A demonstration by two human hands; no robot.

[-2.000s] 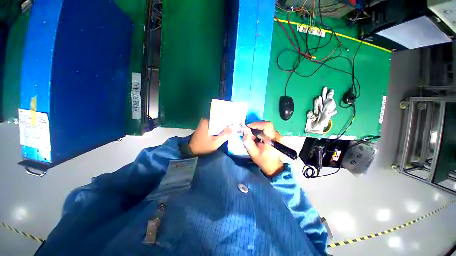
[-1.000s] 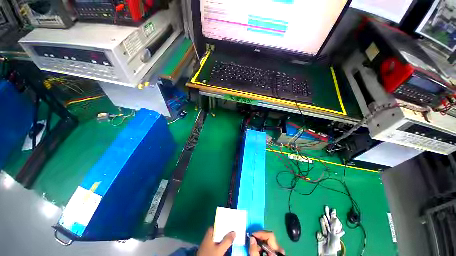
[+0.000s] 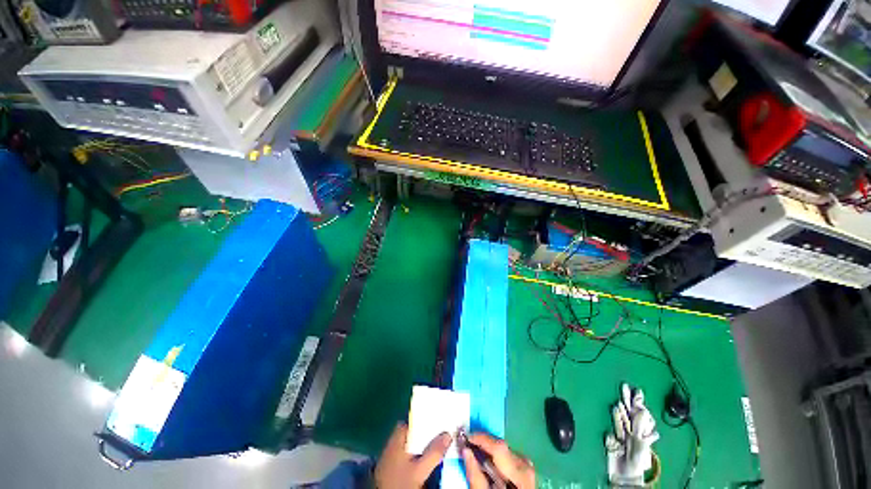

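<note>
My left hand point(image 3: 413, 462) holds a white record card point(image 3: 438, 417) at its lower left, thumb on its face, over the near end of a narrow blue module point(image 3: 482, 334). My right hand point(image 3: 501, 463) holds a black pen point(image 3: 482, 457), its tip by the card's lower right edge. Writing on the card cannot be made out. Both hands are cut by the bottom edge. A second blue module point(image 3: 224, 315) stands at left with a card point(image 3: 147, 393) and a small yellow strip on its top, and a metal handle point(image 3: 116, 451) at its near end.
A mouse point(image 3: 560, 424), whitish gloves point(image 3: 630, 435) and tangled cables lie right of the narrow module. A keyboard point(image 3: 497, 138) and monitor point(image 3: 516, 38) are on the raised shelf ahead. Instruments flank it, one beige at left point(image 3: 181, 86), one red and black at right point(image 3: 793, 129).
The view first tilted up from the body to the shelf and monitor. Since then my right hand and pen have moved slightly left, to the card's edge. The left hand still holds the card.
</note>
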